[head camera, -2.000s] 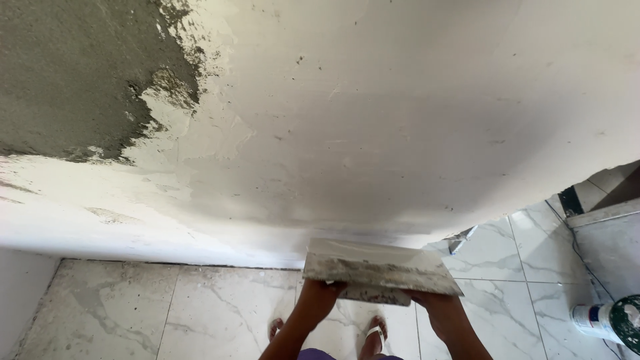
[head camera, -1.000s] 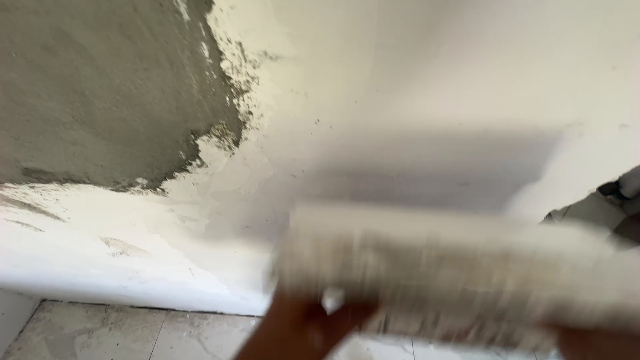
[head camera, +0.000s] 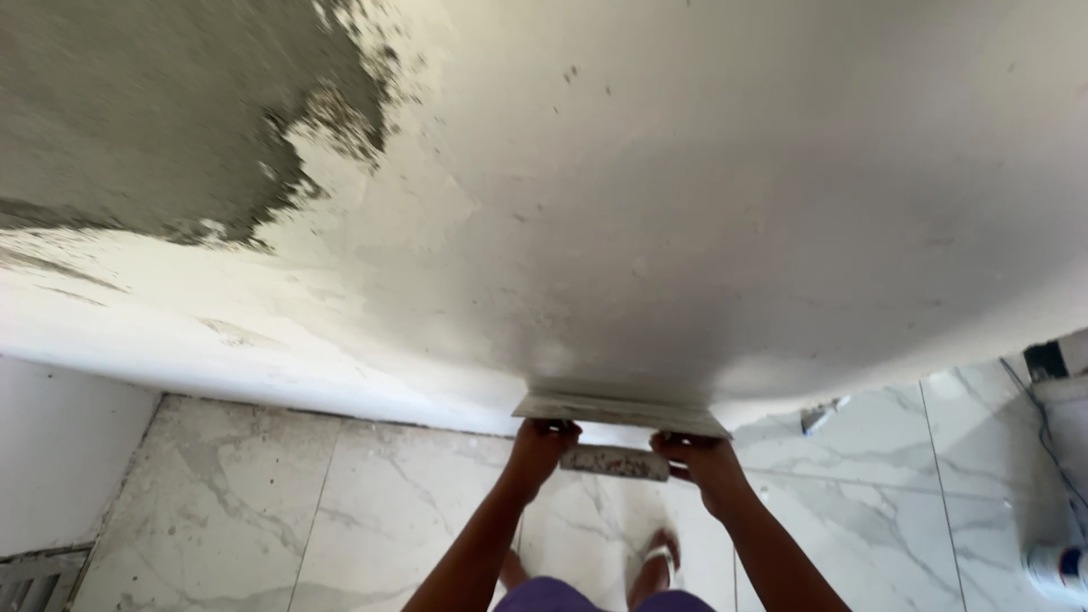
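My left hand (head camera: 541, 455) grips the left end of a wide plastering blade (head camera: 625, 412), and my right hand (head camera: 699, 463) grips its right end. The blade's long edge lies against the lower part of the white-coated wall (head camera: 646, 255). Its grimy, stained handle (head camera: 614, 461) shows between my hands, nearer to me than the blade. Smooth pale coating spreads over the wall above the blade. At the upper left a bare grey cement patch (head camera: 170, 110) has a ragged edge against the coating.
Marble-patterned floor tiles (head camera: 399, 501) run along the wall's foot, where my sandalled feet stand. A small scraper-like piece (head camera: 820, 416) lies on the floor to the right. A cable (head camera: 1041, 425) and a white container (head camera: 1054, 569) are at the far right, a slatted grate (head camera: 38, 582) at the lower left.
One second ago the blade was blurred and larger in view, nearer the camera; now it sits low against the wall. Both hands are still on it.
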